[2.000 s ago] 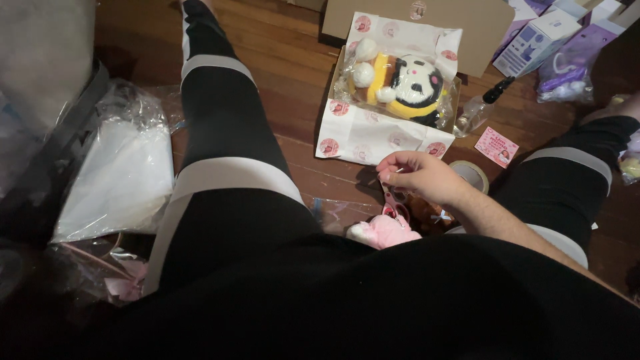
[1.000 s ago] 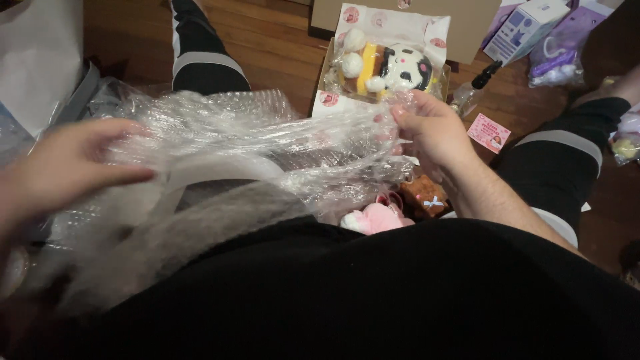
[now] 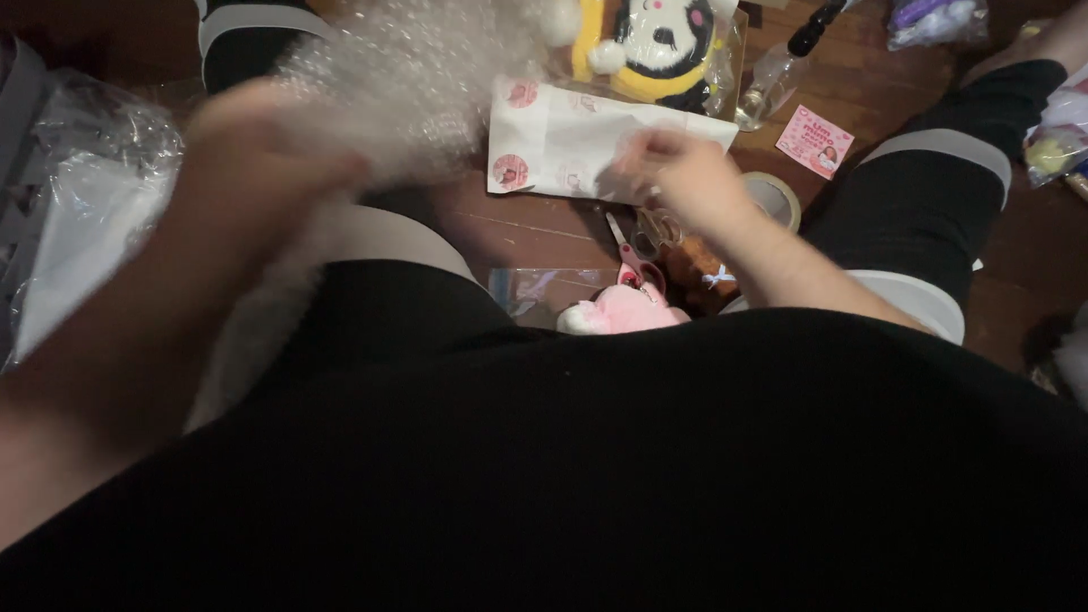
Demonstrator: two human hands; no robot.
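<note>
My left hand (image 3: pixel 263 153), blurred by motion, is at a crumpled sheet of clear bubble wrap (image 3: pixel 408 85); its fingers are too smeared to show a grip for certain. Above the printed white tissue paper (image 3: pixel 552 140) is my right hand (image 3: pixel 680 174), blurred, with its fingers curled. Beyond the paper, a black, white and yellow plush (image 3: pixel 667 42) lies in clear plastic in a box. Pink-handled scissors (image 3: pixel 631 255) lie on the floor below my right hand, beside a pink plush (image 3: pixel 625 309) and a brown plush (image 3: pixel 701 263), partly hidden by my forearm.
A roll of tape (image 3: pixel 778 202), a pink printed card (image 3: pixel 814 142) and a clear bottle with a black top (image 3: pixel 769 81) lie to the right, between my legs. Plastic-wrapped white material (image 3: pixel 93 221) is at the left. Bagged items (image 3: pixel 939 21) lie at the upper right.
Bubble wrap, absent two seconds ago, was stretched between both hands one second ago; now it is bunched at the upper left by my left hand. My right hand is apart from it. The scissors are on the floor.
</note>
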